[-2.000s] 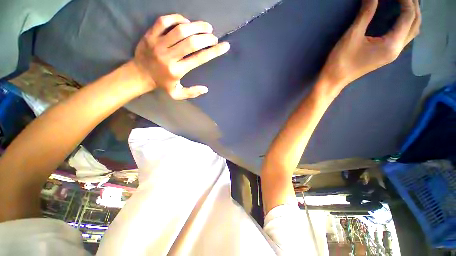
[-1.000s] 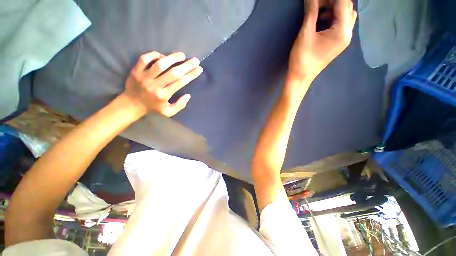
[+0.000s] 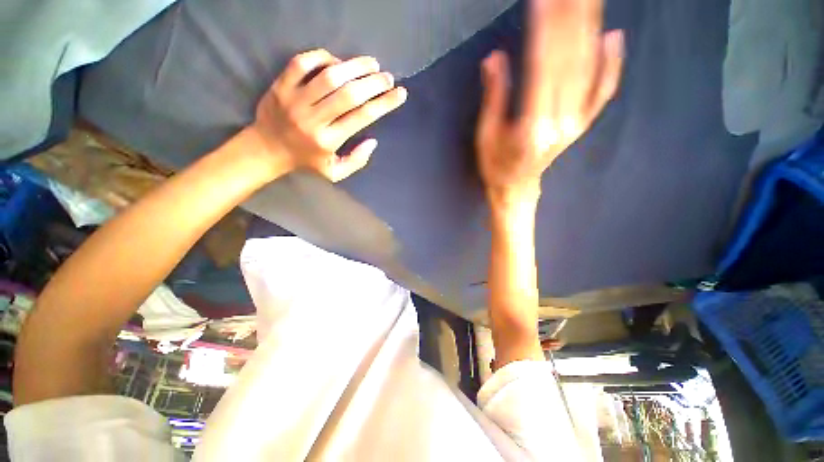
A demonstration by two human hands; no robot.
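A dark navy garment panel (image 3: pixel 434 171) lies flat on the table in front of me. A greyer cloth piece (image 3: pixel 226 63) lies at its left, with a curved edge meeting the navy cloth. My left hand (image 3: pixel 330 113) rests on the cloth by this edge, fingers apart, holding nothing. My right hand (image 3: pixel 551 99) is over the navy panel, palm down, fingers spread and blurred. Its fingertips are partly cut off by the top edge. No object shows in it.
Pale grey-green cloth (image 3: pixel 54 54) lies at the upper left and more (image 3: pixel 768 72) at the right. Blue plastic crates (image 3: pixel 768 352) stand by the table's right end. Brown material (image 3: pixel 99 167) and a bluish crate lie at the left.
My right hand has moved left over the navy panel and gone from curled to spread flat. My left hand stays by the cloth edge. The camera view has shifted slightly.
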